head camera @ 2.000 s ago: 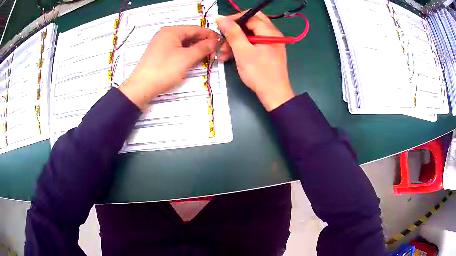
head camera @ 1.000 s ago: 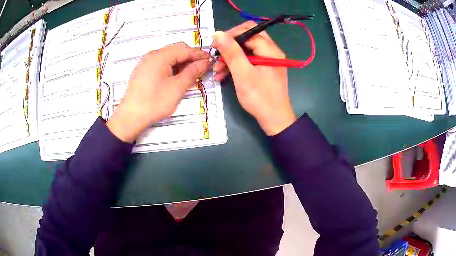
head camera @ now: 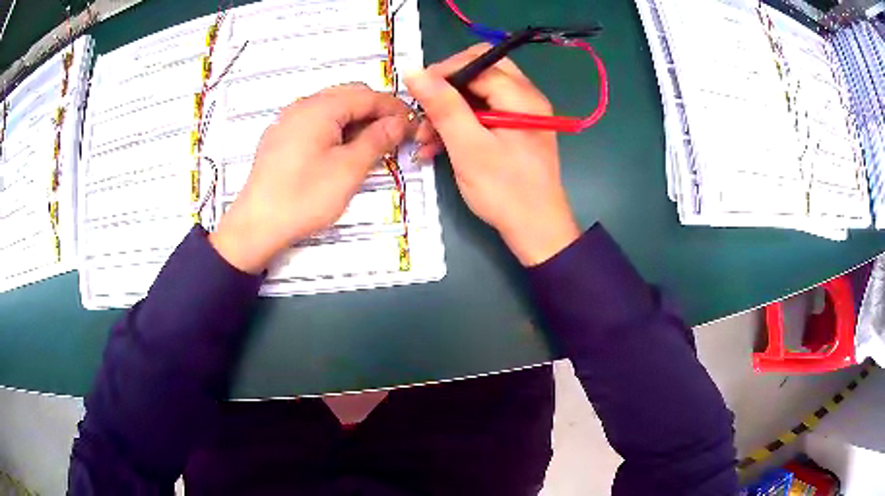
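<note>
My right hand [head camera: 495, 140] holds the black test probe [head camera: 485, 63] and the red test probe [head camera: 529, 121] like pens, their tips pointing left at my left fingers. My left hand [head camera: 325, 160] pinches a small lead wire tip [head camera: 414, 113] at the tray's right column; the fingers partly hide it. The probe tips meet there, but contact is too small to tell. The white blister tray [head camera: 427, 262] lies under my left hand, with rows of white pouch cells [head camera: 301, 63] and yellow tape patches [head camera: 404, 254] where red and black wires leave.
Another filled tray [head camera: 29, 194] lies at the left. A tray stack [head camera: 747, 126] stands at the right, with bluish-white trays [head camera: 864, 77] beyond. Red and black cables loop right of my right hand over the green mat [head camera: 553, 213]. A red stool [head camera: 810, 329] stands on the floor at right.
Since two seconds ago both hands and probes have come lower in view, to a wire nearer me. Over the last second they have barely moved.
</note>
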